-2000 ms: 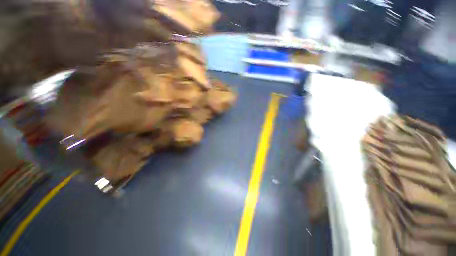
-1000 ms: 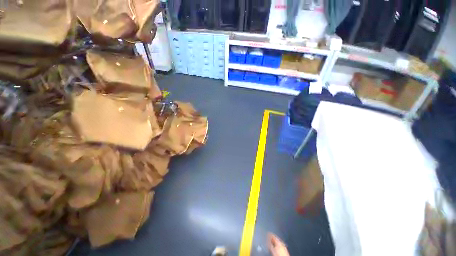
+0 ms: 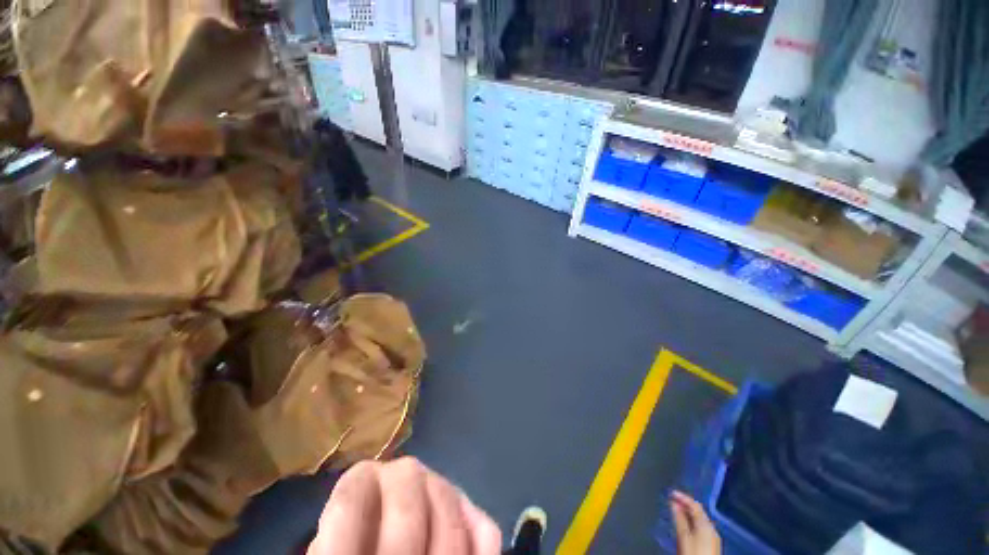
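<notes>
My left hand [image 3: 407, 515] is at the bottom edge, large and close to the camera, with its fingers curled in. Nothing shows in it, and its palm is hidden. My right hand [image 3: 694, 526] is small and cut off by the bottom edge, fingers loosely extended and no object visible. It appears in front of the left side of a blue plastic crate [image 3: 705, 466]; contact cannot be told. Dark navy bags [image 3: 824, 461] fill the crate, with a white paper on top. Brown bags [image 3: 336, 379] hang and lie in large heaps at the left.
Dark grey floor [image 3: 521, 314] runs between the heaps and the crate, with a yellow line [image 3: 624, 461] on it. White shelving [image 3: 721, 222] with blue parts bins [image 3: 732, 201] stands at the back right. Pale blue cabinets [image 3: 531, 136] stand behind. A shoe [image 3: 529, 526] shows at the bottom.
The view has swung right and moved forward; the crate and shelving are nearer. The white table has left the picture. My left hand has come into view large, and my right hand shows farther right.
</notes>
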